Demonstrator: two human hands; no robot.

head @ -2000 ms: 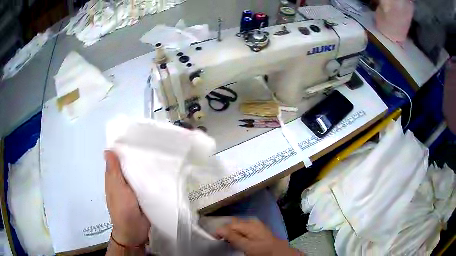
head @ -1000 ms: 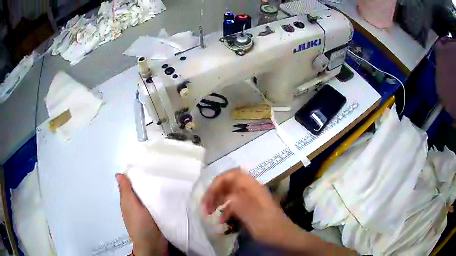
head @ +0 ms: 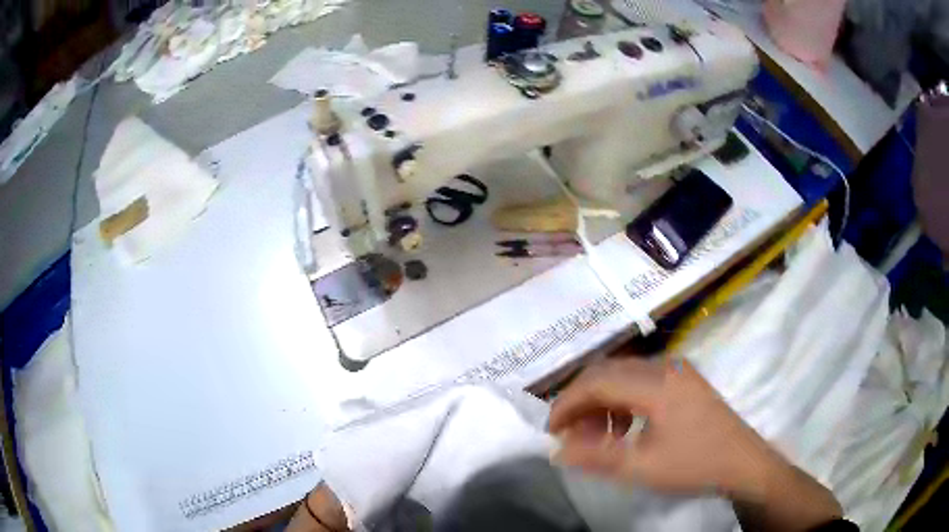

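A white fabric piece (head: 416,457) lies across the table's front edge and my lap, its lower part in shadow. Of my left hand (head: 325,511) only the wrist with a thin dark band shows at the bottom edge; its fingers are hidden by the cloth. My right hand (head: 645,426) is blurred, with curled fingers at the cloth's right side; whether it grips the cloth is unclear. The sewing machine (head: 499,114) stands beyond, its metal needle plate (head: 354,296) uncovered.
Black scissors (head: 456,200), pink-handled snips (head: 541,247) and a yellowish block (head: 536,216) lie on the machine bed. A black phone (head: 680,218) is at right. White cloth with a tan card (head: 124,220) lies at left. White bundles (head: 801,353) hang by a yellow rail (head: 744,281).
The white cloth has moved down from beside the needle area towards my lap and spread wider. My left hand has dropped mostly out of sight. My right hand has moved right.
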